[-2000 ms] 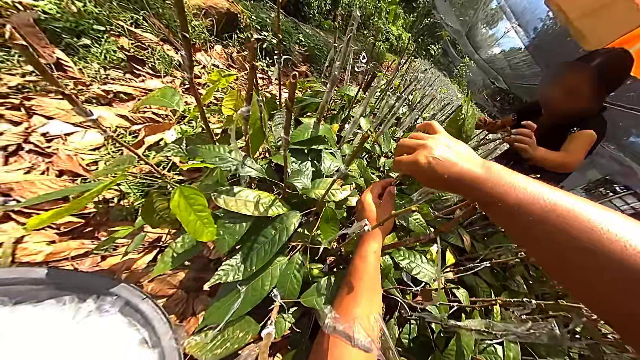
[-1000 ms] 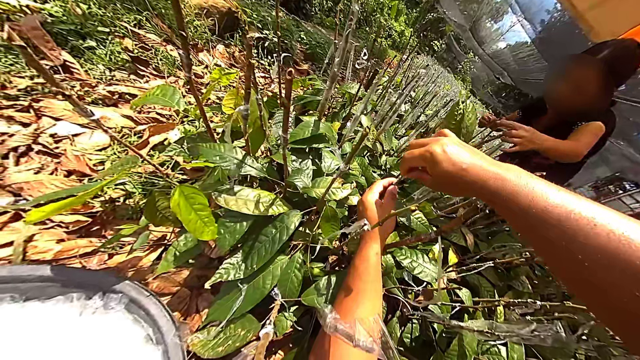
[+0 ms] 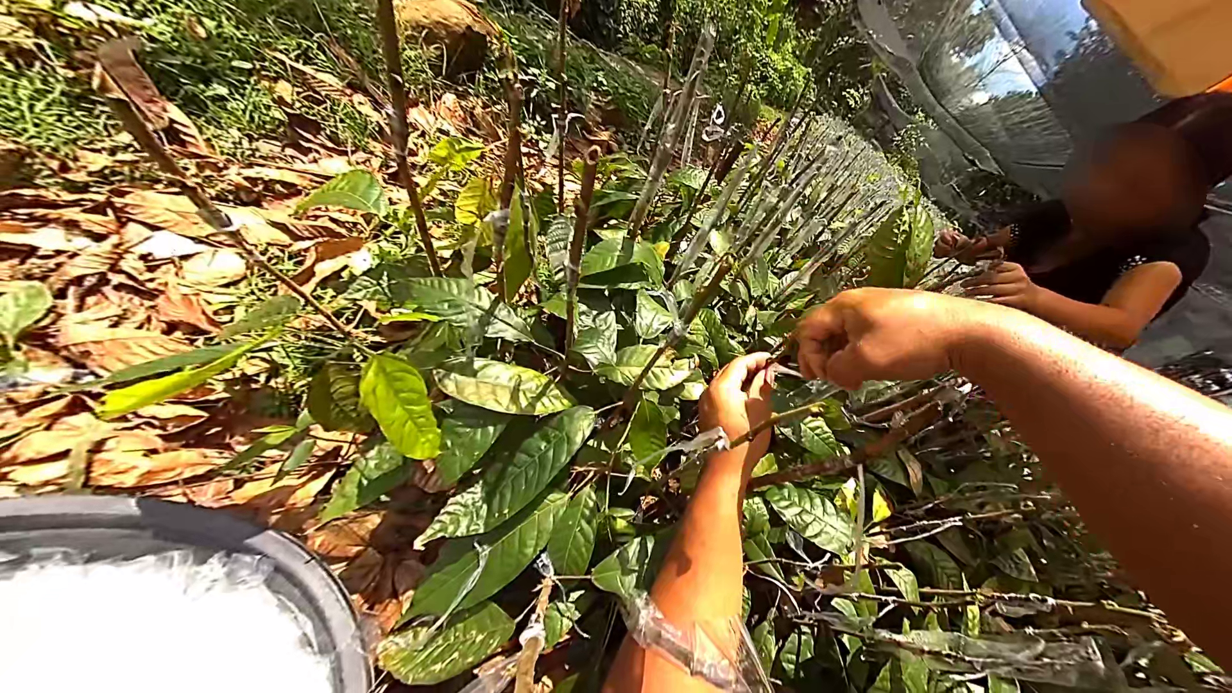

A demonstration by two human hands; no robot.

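Note:
Low among the leafy plants, my left hand [image 3: 736, 404] has its thumb and fingers pinched together at a thin plant stem [image 3: 784, 353]. My right hand [image 3: 866, 337], its fingers curled, is just to the right at the same spot; what lies inside its fingers is hidden. Clear plastic film [image 3: 688, 645] is wrapped around my left forearm. A cut branch with a strip of clear film [image 3: 707, 440] tied on it passes in front of my left wrist. Broad green leaves [image 3: 510, 476] fill the space left of my hands.
A dark tub [image 3: 327, 587] holding white plastic material stands at the lower left. Upright cut stems [image 3: 580, 241] with film ties rise ahead, in rows toward the back. Dry brown leaves [image 3: 144, 414] cover the ground at left. A person [image 3: 1107, 279] works among the plants at upper right.
My right hand shifts slightly between frames but stays close to my left hand, which has hardly moved. The other person's hands have moved a little.

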